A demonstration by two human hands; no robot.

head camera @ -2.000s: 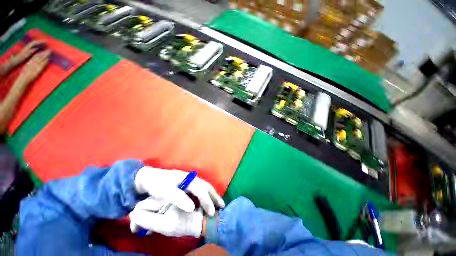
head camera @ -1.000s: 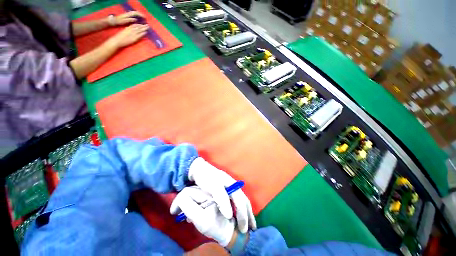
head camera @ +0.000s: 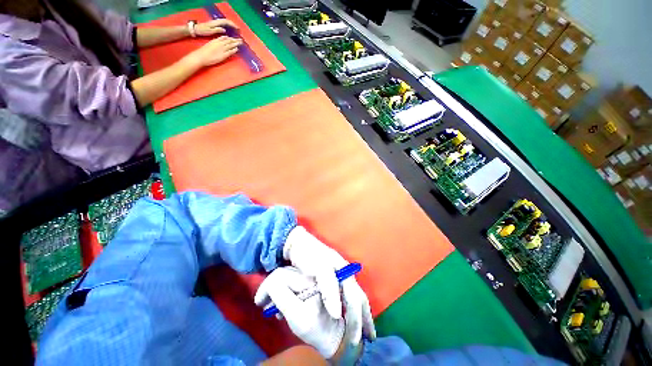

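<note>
My gloved left hand is crossed over my gloved right hand, low in the centre. A white-bodied marker pen with blue ends passes between the left fingers and across the right hand. Whether the right fingers also grip it is hidden by the overlap. Both hands are over the near edge of the orange-red bench mat. Behind it, power supply boards with yellow parts and white covers sit in a row on the dark conveyor belt.
A black tray with red lining holds green circuit boards at my left. Beyond it, another person's bare hands rest by a purple strip on a red mat. Cartons are stacked behind the far green bench.
The view has swung left, bringing the tray and the other person's arms into view; the dark tool and pens at the right have left it. My hands stay crossed with the pen.
</note>
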